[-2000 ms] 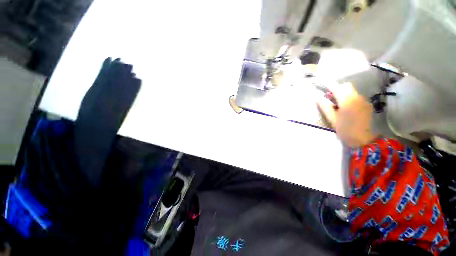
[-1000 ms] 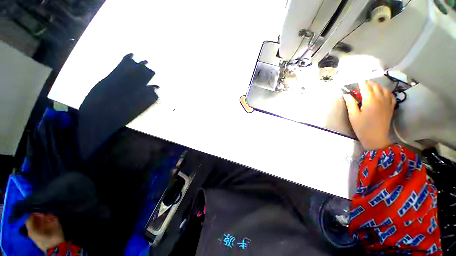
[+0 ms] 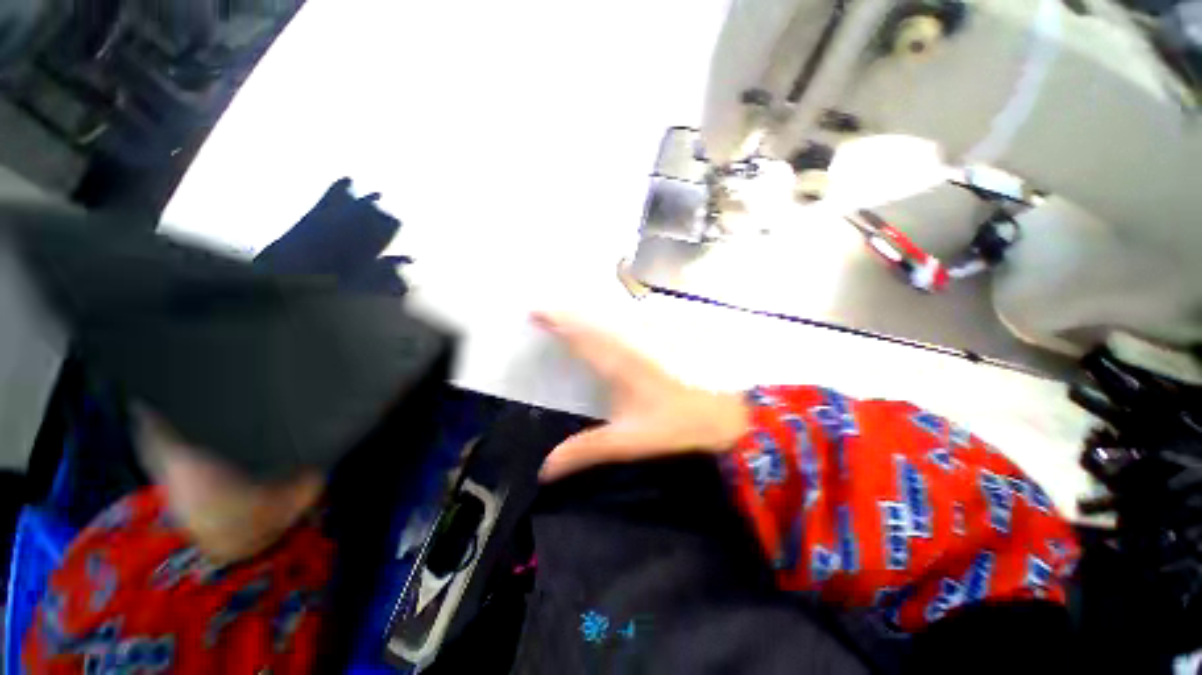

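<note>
My left hand (image 3: 224, 495) is blurred at the lower left and holds a large black fabric piece (image 3: 277, 369), raised above the table's left edge. The fabric hides most of the fingers. My right hand (image 3: 639, 411) is over the table's front edge, empty, thumb and fingers apart, pointing left toward the fabric. A stack of black cut pieces (image 3: 345, 237) with uneven ends lies on the white table behind the held fabric, partly covered by it. Red-and-white thread snips (image 3: 903, 251) lie on the machine bed.
The grey-white sewing machine (image 3: 1094, 145) stands at the upper right, with a bright metal slide cover (image 3: 678, 208) at its needle area. A tangled black bundle (image 3: 1153, 462) hangs at the right edge. A blue container (image 3: 42, 554) is at the lower left.
My right hand has left the snips and moved left to the table's front edge, open. My left hand has come up from the lower left with the black fabric.
</note>
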